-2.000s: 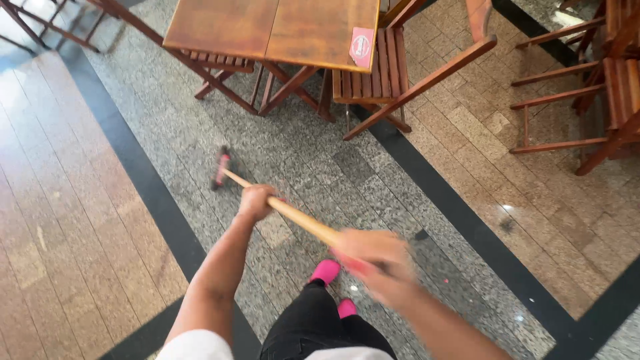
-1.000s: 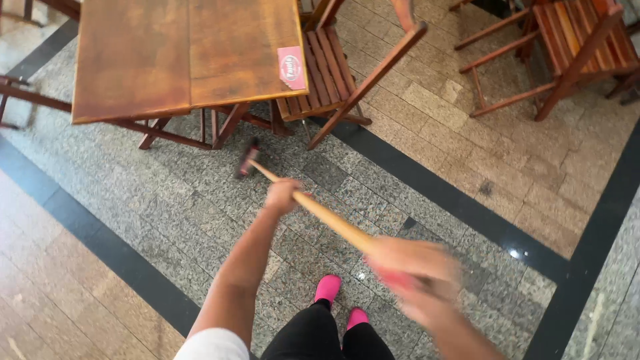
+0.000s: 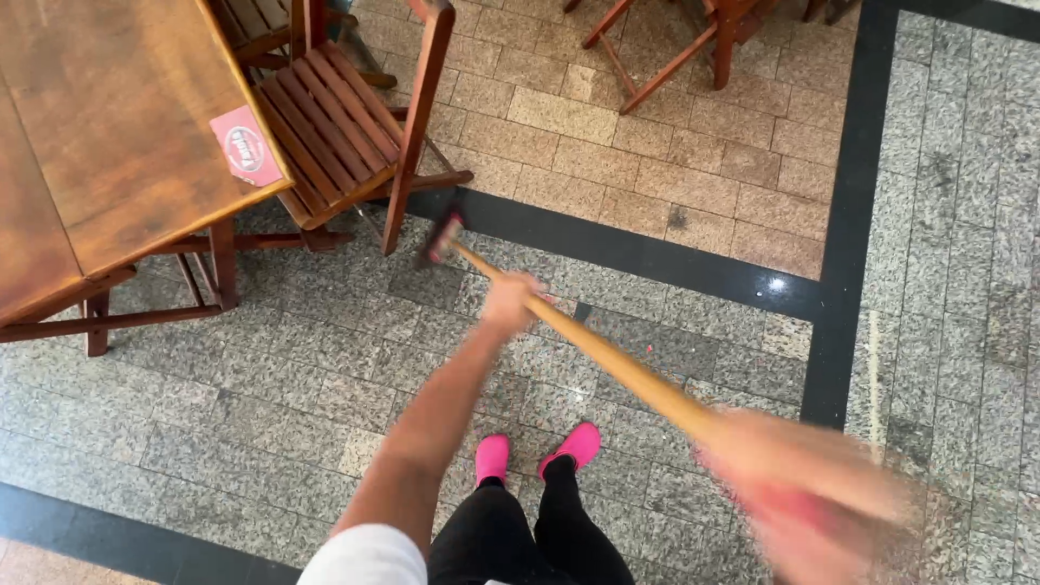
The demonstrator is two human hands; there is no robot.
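Observation:
A push broom with a long wooden handle (image 3: 621, 366) slants across the view, from the lower right up to its head (image 3: 441, 237) on the stone floor. My left hand (image 3: 512, 302) is closed around the handle fairly near the head. Blurred by motion, my right hand (image 3: 800, 471) grips the upper end of the handle close to the camera. The broom head has a pink and pale top with dark bristles, also blurred, and lies just right of a folding chair's leg.
A wooden table (image 3: 138, 122) with a pink sticker (image 3: 245, 146) on its corner stands at the left. A slatted wooden chair (image 3: 333, 122) is beside it. More chair legs (image 3: 670, 69) show at the top. My pink shoes (image 3: 492, 458) are below the handle.
The view has shifted to the right, so the table now sits farther left. Both hands still hold the broom, whose head has moved along the floor from near the table to beside the chair's leg.

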